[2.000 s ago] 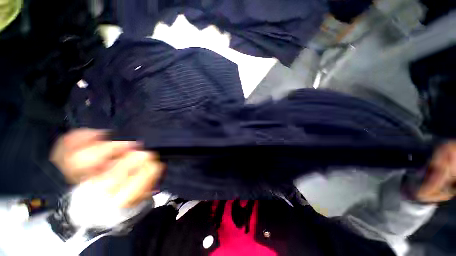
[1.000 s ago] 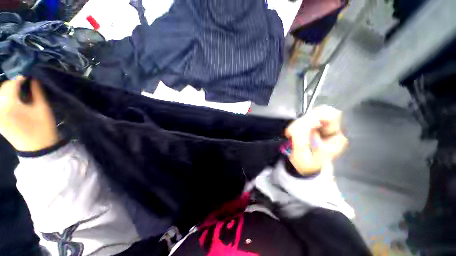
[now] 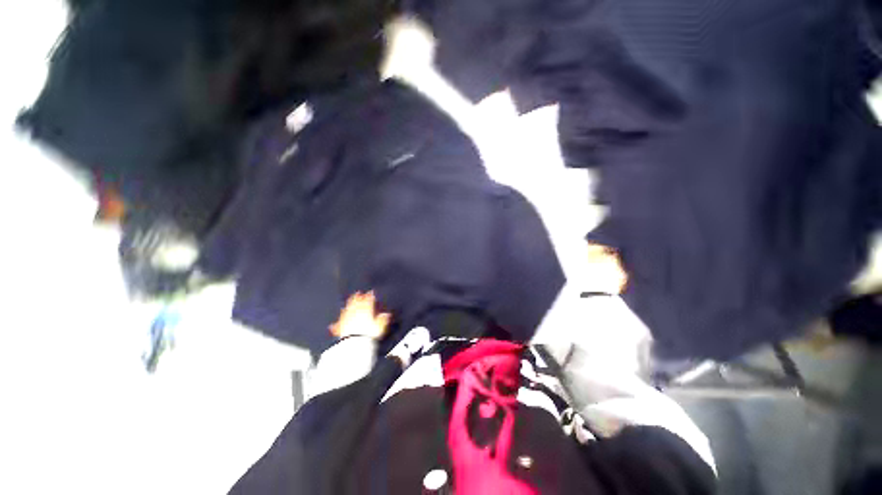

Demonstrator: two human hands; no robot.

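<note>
A dark navy garment (image 3: 416, 213) lies on the white table in front of me, with small white marks near its upper left. My left hand (image 3: 360, 316) is small and blurred at its lower edge; I cannot tell if it grips the cloth. My right hand (image 3: 606, 269) is at the left edge of a second navy garment heap (image 3: 725, 193) on the right. It is partly hidden and blurred, and its grip is unclear. No snips can be made out.
A black-green garment pile (image 3: 174, 87) is at the upper left. The white table (image 3: 58, 319) shows at the left. A small blue item (image 3: 160, 336) lies at the lower left. Metal legs (image 3: 716, 375) and grey floor (image 3: 735, 435) show at the lower right.
The dark garment stretched between my hands is no longer held up. Both hands have moved down and closer together, and the view has shifted so that the garments on the table appear larger.
</note>
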